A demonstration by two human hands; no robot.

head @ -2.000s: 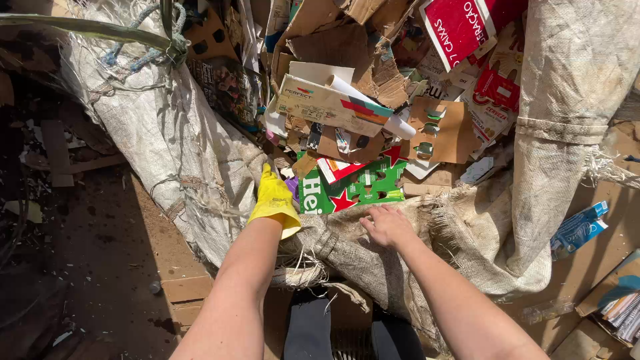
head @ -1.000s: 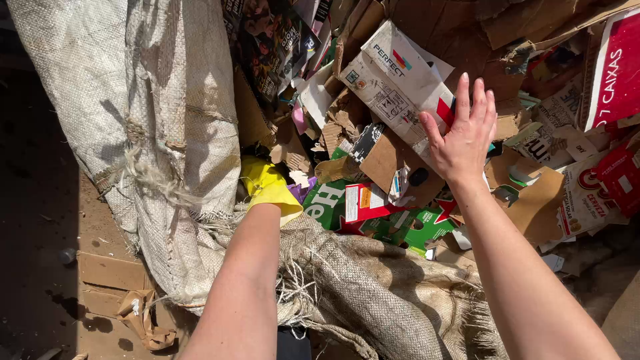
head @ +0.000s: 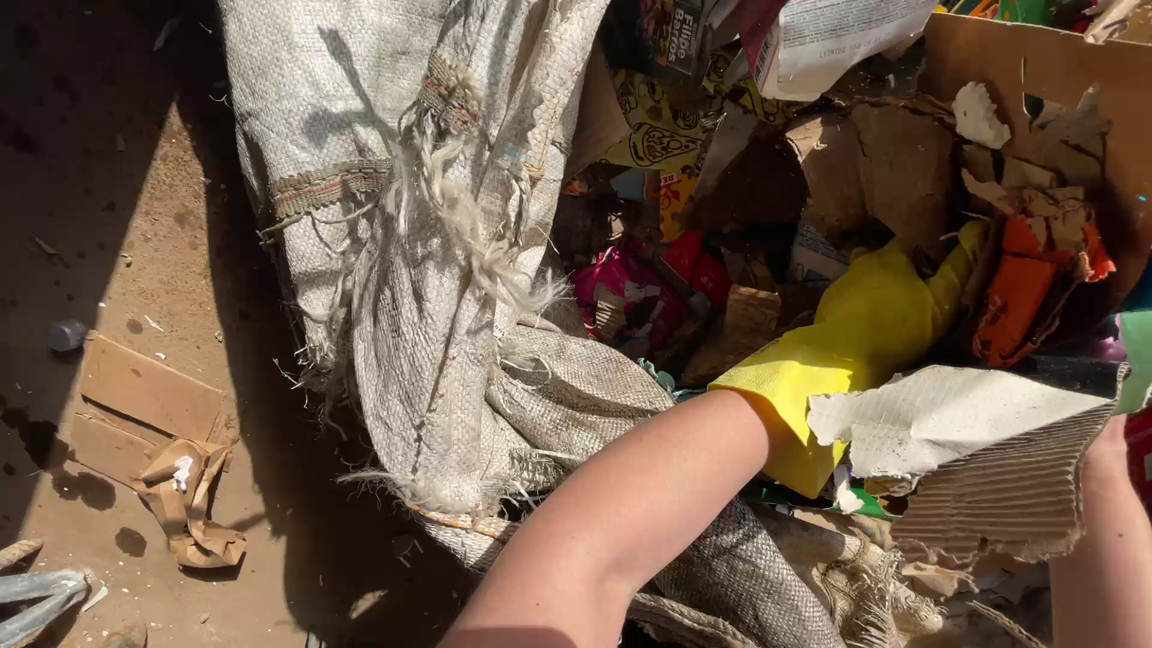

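My left hand point(head: 891, 306), in a yellow rubber glove, reaches into a large woven sack point(head: 396, 270) of scrap cardboard and paper. Its fingers are at brown cardboard point(head: 877, 171) and beside a torn orange carton piece point(head: 1012, 297); whether they grip anything is not clear. At the right edge only my right forearm and wrist show; the hand itself is hidden behind torn corrugated cardboard point(head: 999, 477) and cut off by the frame. Pink plastic film point(head: 625, 292) and yellow printed packaging point(head: 661, 126) lie deeper in the sack. A white printed sheet point(head: 837, 40) is at the top.
The sack's frayed, folded rim runs down the middle and below my left forearm. On the dirty floor at left lie a flattened cardboard piece point(head: 153, 396), crumpled brown paper point(head: 193, 504) and a small clear cap point(head: 66, 335). A metal object point(head: 40, 589) is at the lower left corner.
My left hand has moved deeper into the scrap. My right hand, spread on a white carton a second ago, is now out of sight at the right. The view has shifted.
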